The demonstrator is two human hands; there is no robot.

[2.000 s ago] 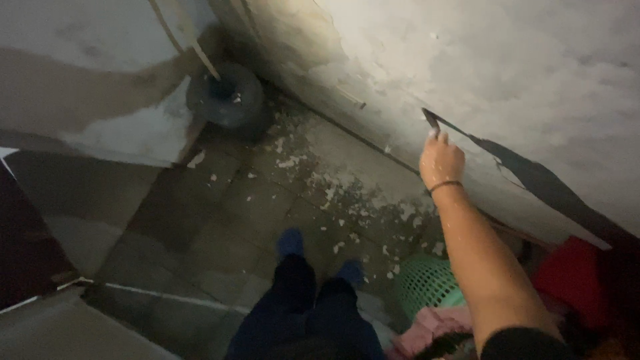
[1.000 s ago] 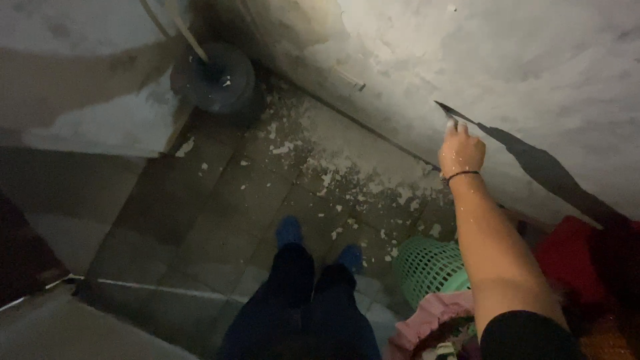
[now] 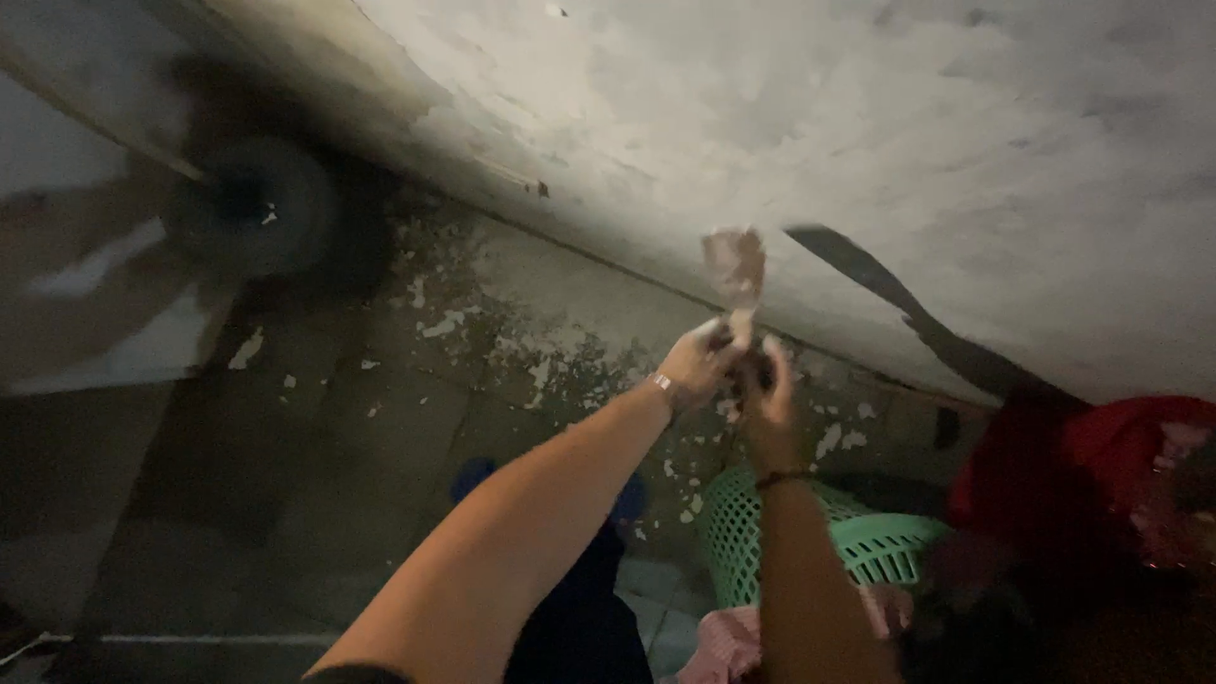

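A scraper with a flat, wide blade (image 3: 736,261) and a pale handle, blurred by motion, points up toward the plastered wall (image 3: 855,142). My left hand (image 3: 698,366), with a light band at the wrist, has its fingers closed at the handle. Close against it on the right is my right hand (image 3: 771,380), with a dark bracelet; its fingers are bent near the handle's lower end, and blur hides whether they grip it. A long dark shadow lies on the wall to the right of the blade.
Pale flakes (image 3: 541,375) litter the tiled floor (image 3: 380,484) along the wall's foot. A round bucket-like container (image 3: 256,209) stands in the left corner. Below my hands are a green plastic basket (image 3: 736,537) and pink cloth (image 3: 727,646); red fabric (image 3: 1016,465) is at right. My blue-shod feet are below.
My left hand has come into view and met my right hand at the scraper. Earlier, only my right hand was up at the wall. The blade now shows its broad face.
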